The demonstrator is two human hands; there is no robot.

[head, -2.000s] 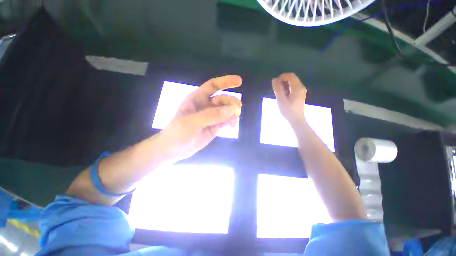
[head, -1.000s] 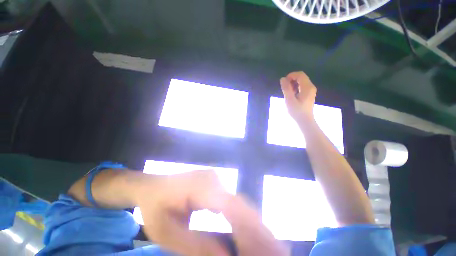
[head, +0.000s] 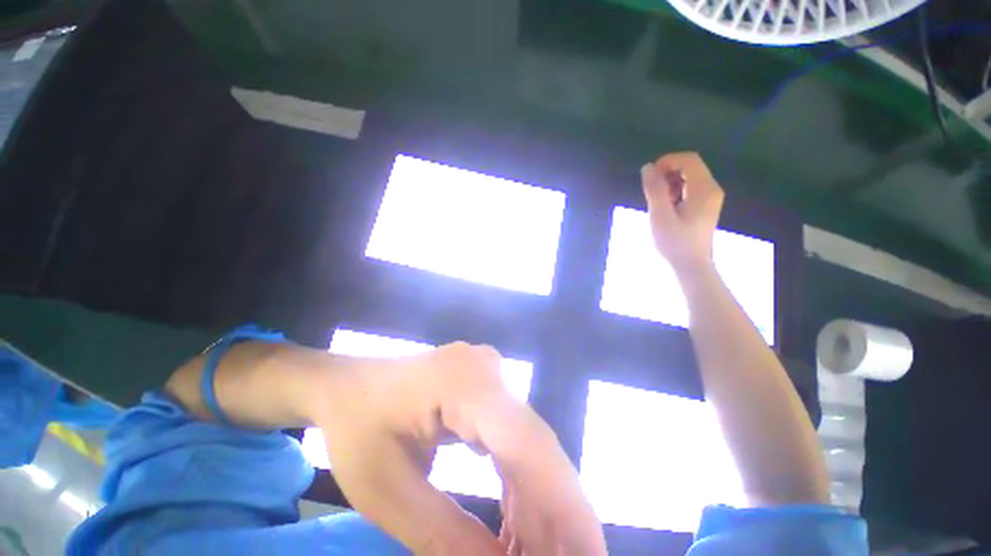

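Four tablets with bright white screens lie in black foam trays: far left (head: 467, 225), far right (head: 632, 266), near left (head: 465, 471) and near right (head: 652, 456). My left hand (head: 446, 434) is bent down over the near-left tablet and covers much of its screen. Its fingertips reach the bottom edge of the picture, so what they touch is hidden. My right hand (head: 685, 206) is curled, thumb against fingers, above the far edge of the far-right tablet. Nothing shows in it.
A white roll (head: 866, 351) with a pale strip hanging down stands at the right. A white fan grille (head: 799, 16) is at the top right. Pale strips (head: 299, 112) mark the dark green bench. A blue band (head: 212, 380) is on my left wrist. Blue cloth shows at the far left.
My left hand has moved from over the far-left tablet down towards me. My right hand stays curled over the far-right tablet. The whole view has shifted, so the bench appears further right.
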